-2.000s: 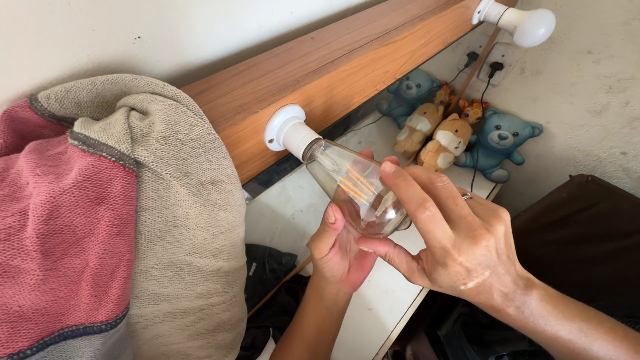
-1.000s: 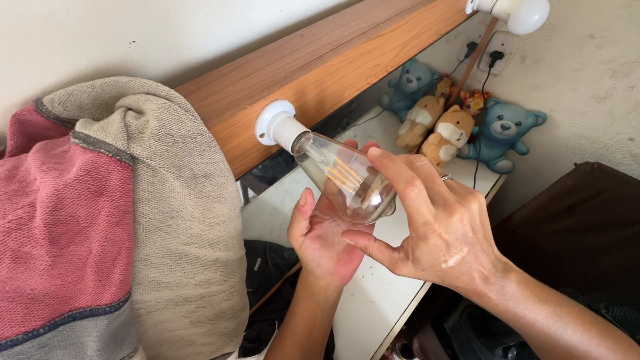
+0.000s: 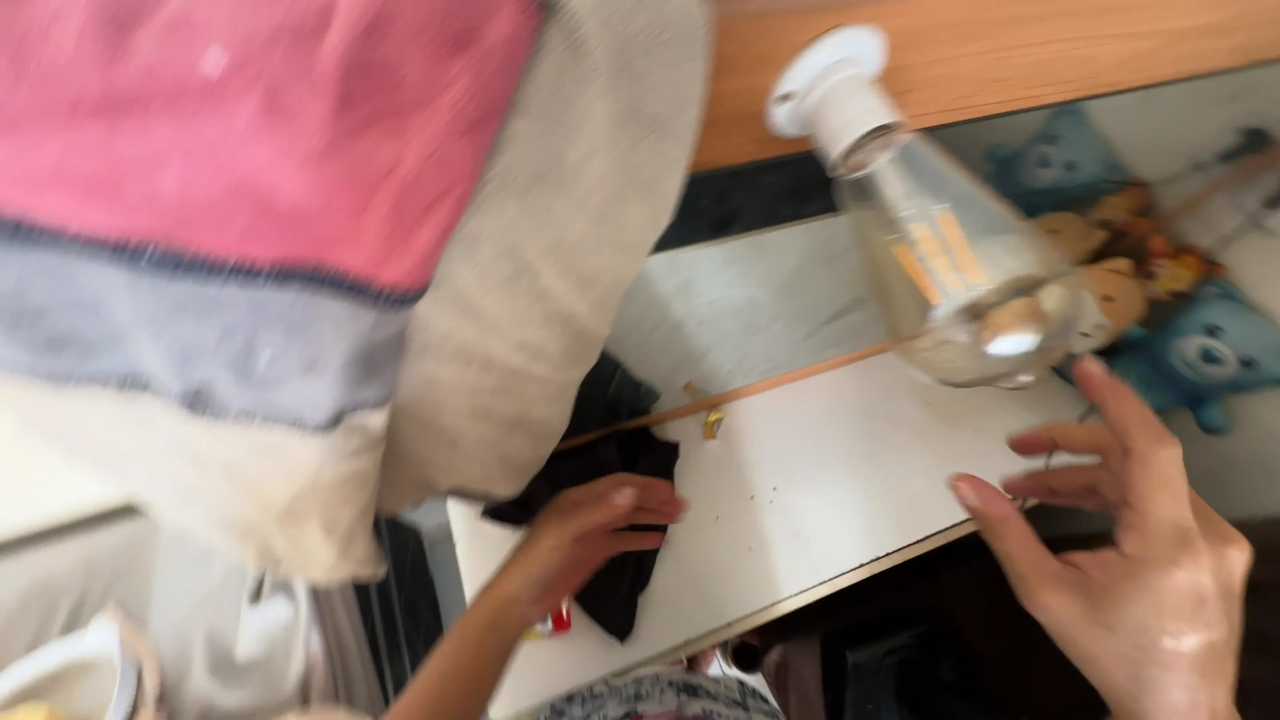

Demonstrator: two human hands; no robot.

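Note:
A clear glass filament bulb (image 3: 960,280) sits in a white lamp holder (image 3: 845,100) fixed to a wooden board (image 3: 1050,50). Neither hand touches the bulb. My right hand (image 3: 1130,530) is just below and right of the glass, fingers spread and curved, holding nothing. Lower left of the bulb, my left hand (image 3: 590,540) hovers over or rests by a black cloth (image 3: 625,590) near the white shelf (image 3: 820,480); its fingers are extended, and whether it touches the cloth is unclear. The picture is blurred by motion.
A pink, grey and beige cloth (image 3: 250,140) hangs at the left. Blue teddy bear toys (image 3: 1210,355) and tan plush toys (image 3: 1115,295) are at the right. A mirror (image 3: 760,310) runs behind the shelf. A small yellow scrap (image 3: 713,424) lies near the black cloth.
Both hands have come off the bulb, which they surrounded before. My left hand has moved to the lower left, my right hand a little away from the glass. The view has shifted and come closer.

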